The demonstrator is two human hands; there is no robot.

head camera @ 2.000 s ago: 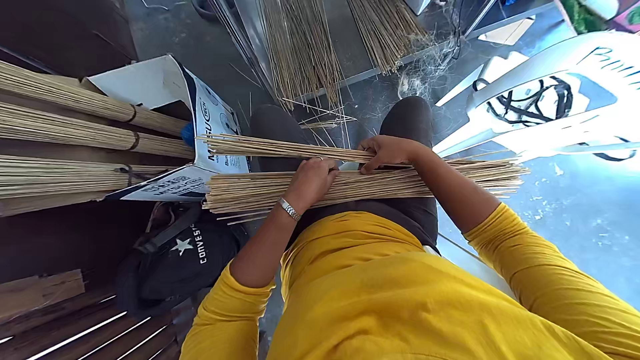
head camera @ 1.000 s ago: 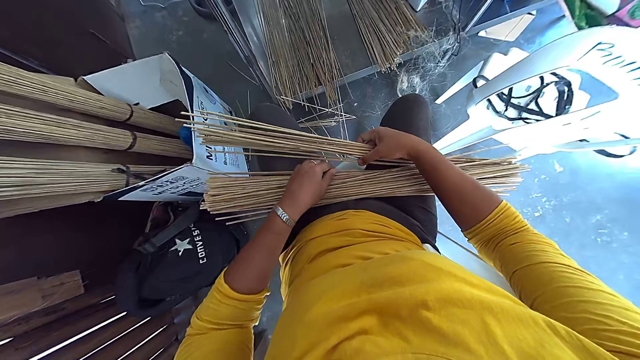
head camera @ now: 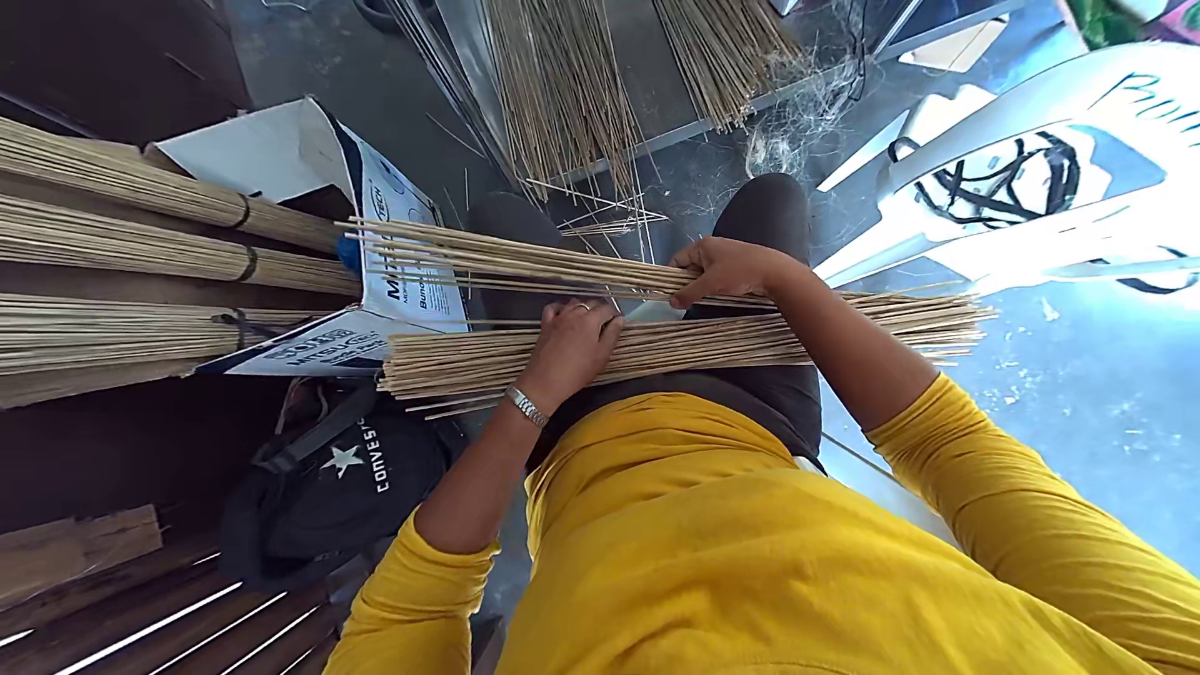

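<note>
Across my lap lies a thick bundle of thin wooden sticks [head camera: 703, 347]. My left hand [head camera: 574, 345], with a metal-banded watch or bracelet at the wrist, rests on this bundle, its fingers curled at the upper edge. Above it, my right hand [head camera: 727, 270] is closed around a smaller bunch of sticks [head camera: 525, 258], whose far ends fan out to the left over a cardboard box. Between my hands shows a small pale, shiny piece [head camera: 653, 311]; what it is I cannot tell.
Tied stick bundles [head camera: 122, 258] lie in the open cardboard box [head camera: 403, 225] at left, above a black backpack [head camera: 347, 487]. More sticks [head camera: 562, 84] lie ahead on a metal-edged surface, with loose fibres [head camera: 787, 131] nearby. A white plastic chair [head camera: 1012, 103] holding black straps [head camera: 1017, 178] stands at right.
The smaller bunch first lay fairly close together; its left ends have since spread and tilted upward. Both hands have stayed in nearly the same place.
</note>
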